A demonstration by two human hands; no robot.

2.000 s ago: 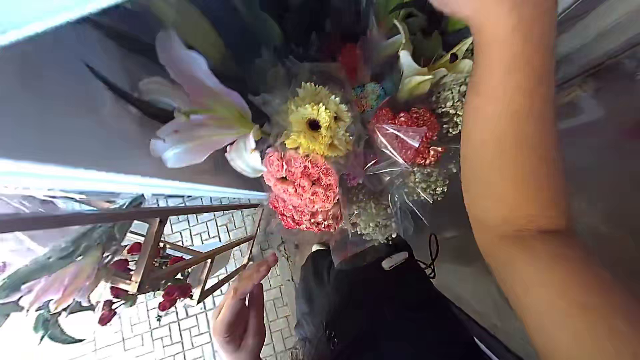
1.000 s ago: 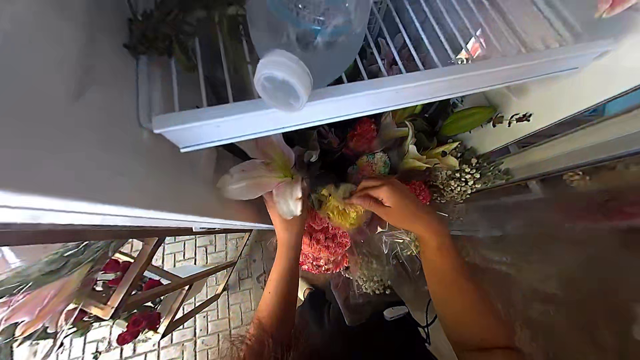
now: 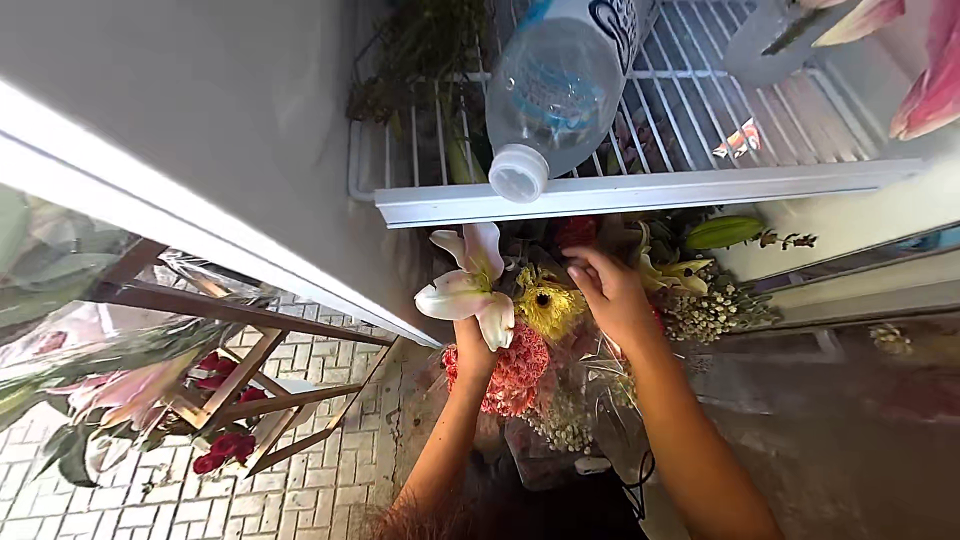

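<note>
My left hand [image 3: 474, 346] is partly hidden behind a pale pink-white lily [image 3: 469, 292]; whether it grips anything cannot be seen. My right hand [image 3: 609, 291] has its thumb and fingers bent near a red flower [image 3: 576, 231], beside the yellow gerbera-like flowers [image 3: 550, 302]; nothing shows clearly between its fingers. Pink carnations [image 3: 517, 371] in clear wrap lie just below the yellow flowers. Small white filler flowers [image 3: 701, 311] and a yellowish-white lily [image 3: 679, 276] are to the right of my right hand.
Above my hands is a white wire shelf [image 3: 645, 196] with a clear plastic bottle [image 3: 559, 90] lying on it, its cap [image 3: 518, 173] over the front edge. A pale door edge [image 3: 225, 232] runs at left, beyond it a wooden stand [image 3: 300, 401] and red roses [image 3: 225, 450].
Both hands have come in among the flowers since two seconds ago. My right hand has since moved from the yellow flowers towards the red flower. The view has shifted to include the shelf.
</note>
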